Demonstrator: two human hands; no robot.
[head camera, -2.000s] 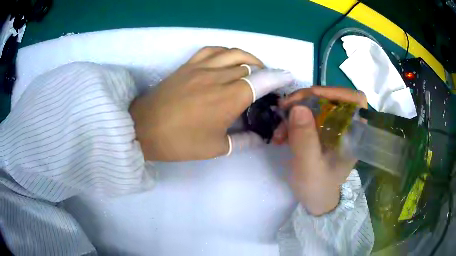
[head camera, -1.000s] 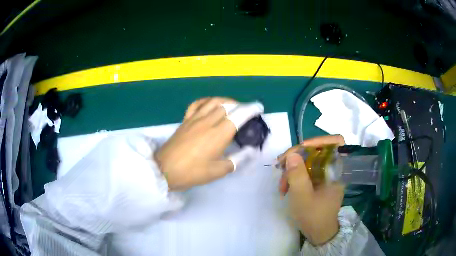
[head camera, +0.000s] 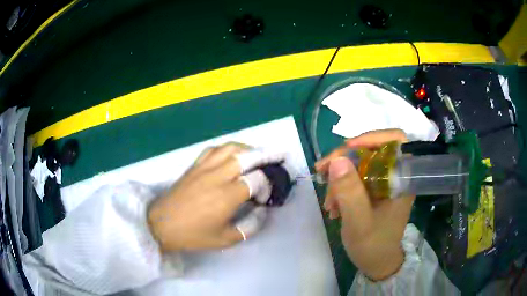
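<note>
My left hand (head camera: 202, 202), with white finger cots on its fingers, holds a small round black part (head camera: 281, 184) over the white foam pad (head camera: 289, 254). One covered finger lies across the part's face. My right hand (head camera: 370, 202) holds the dispensing syringe (head camera: 378, 170) level, with amber fluid in its front half and a green cap (head camera: 475, 172) at its back. The thin needle points left, close to the part's right edge; whether it touches cannot be told. The fingers of my right hand partly hide the syringe's front.
A black controller (head camera: 462, 110) with a red light stands at the right. A white cloth (head camera: 375, 113) and looping hose lie beside it. Black parts (head camera: 247, 27) sit on the dark green surface beyond the yellow stripe (head camera: 190, 89). Loose black parts (head camera: 69, 151) and stacked sheets (head camera: 13, 173) are at left.
The view has shifted. From one second ago, the black part and the needle are closer together, and a left finger now lies over the part. Two seconds ago both hands were together at the part.
</note>
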